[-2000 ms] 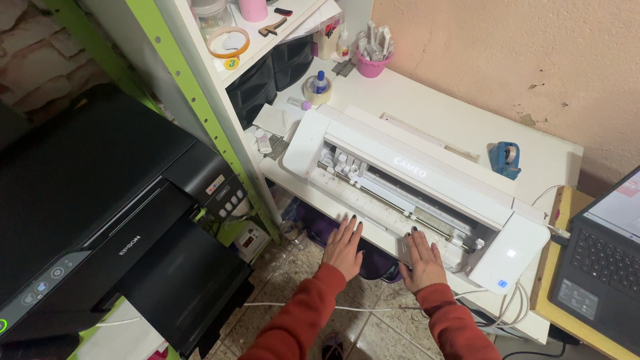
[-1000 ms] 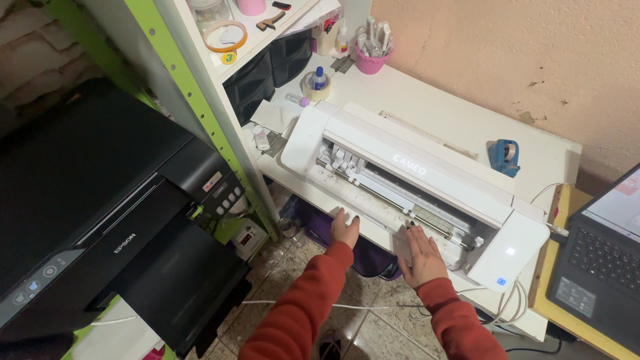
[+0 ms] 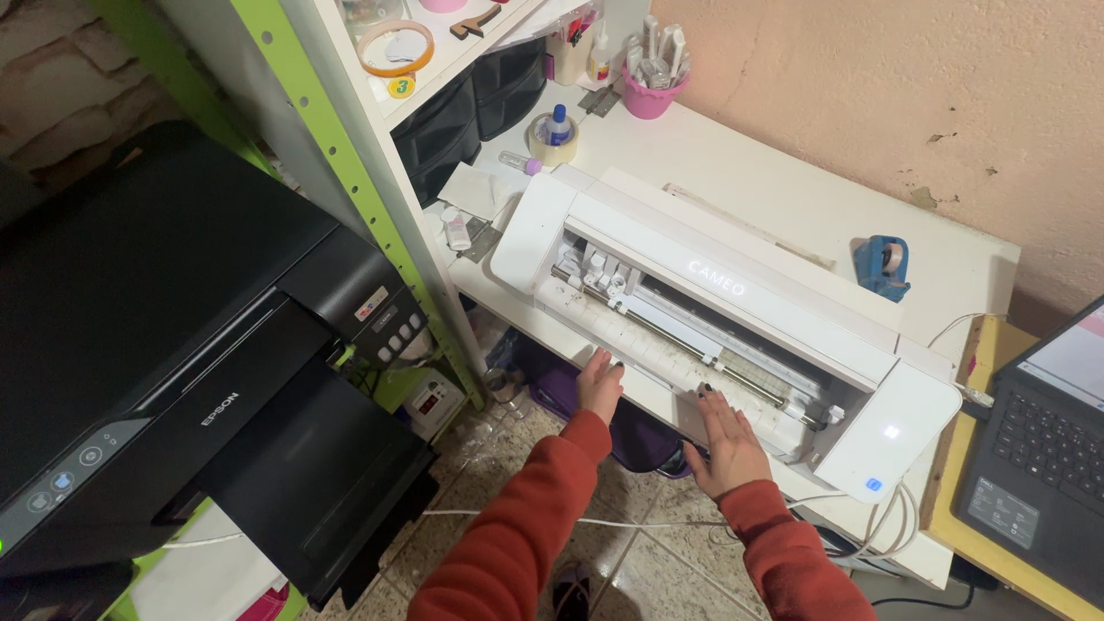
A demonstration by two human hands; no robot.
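Note:
A white Cameo cutting machine stands on the white table, its front bay uncovered. Inside it, a metal roller bar and the white tool carriage, at the bay's left end, are visible. My left hand rests at the table's front edge, before the left-middle part of the machine, with its fingers bent. Farther right, my right hand lies palm down at the machine's front edge, fingers stretched toward the roller. I see nothing held in either hand, though the left palm is hidden.
A black Epson printer fills the left side beside a green shelf post. Right of the machine is a laptop on a yellow board. Behind stand a blue tape dispenser, a tape roll and a pink pot. White cables hang below.
My left hand has gone from lying spread along the front edge to a bent-finger pose. My right hand has stayed at nearly the same place.

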